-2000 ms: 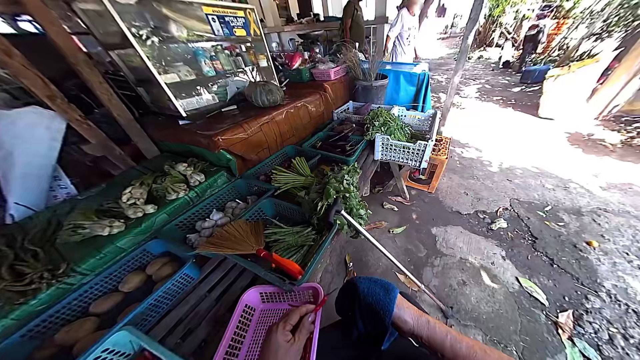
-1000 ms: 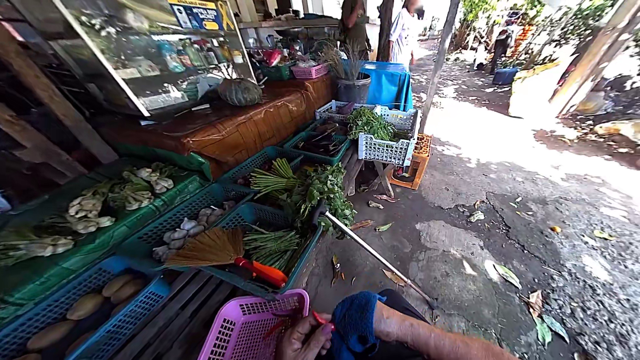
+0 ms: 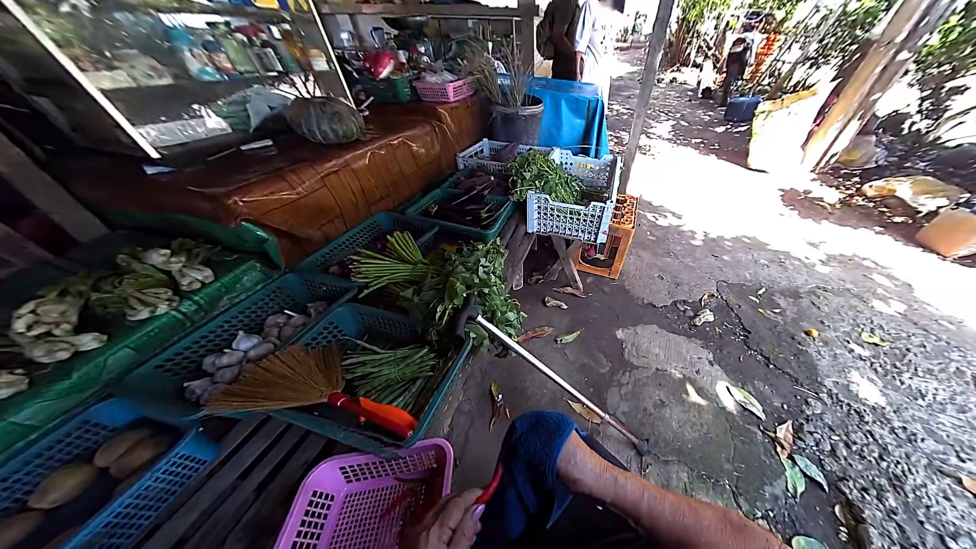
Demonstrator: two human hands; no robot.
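At the bottom edge, the fingers of my left hand (image 3: 450, 522) are closed on a slim red item (image 3: 492, 486), perhaps a chili pepper. Touching or just beside that hand is a pink plastic basket (image 3: 324, 488) with some dark red, slender things at its right side. My right forearm (image 3: 656, 496) reaches in from the lower right and ends at a dark blue cloth (image 3: 534, 461); the hand itself is hidden. A soft broom (image 3: 286, 377) with an orange-red handle lies across the green crates, over garlic bulbs (image 3: 232, 362) and beside long green beans (image 3: 393, 374).
A cane (image 3: 549, 374) leans on leafy greens (image 3: 473, 286) at the crates' edge, its tip on the ground. A blue crate (image 3: 179, 461) holds brown oblong produce. Farther off stand a white crate (image 3: 568, 217), an orange crate (image 3: 606, 259), a post (image 3: 648, 91) and two people.
My left hand has moved away from the pink basket's right rim and sits lower in view, the red item still in its fingers. The view has shifted somewhat.
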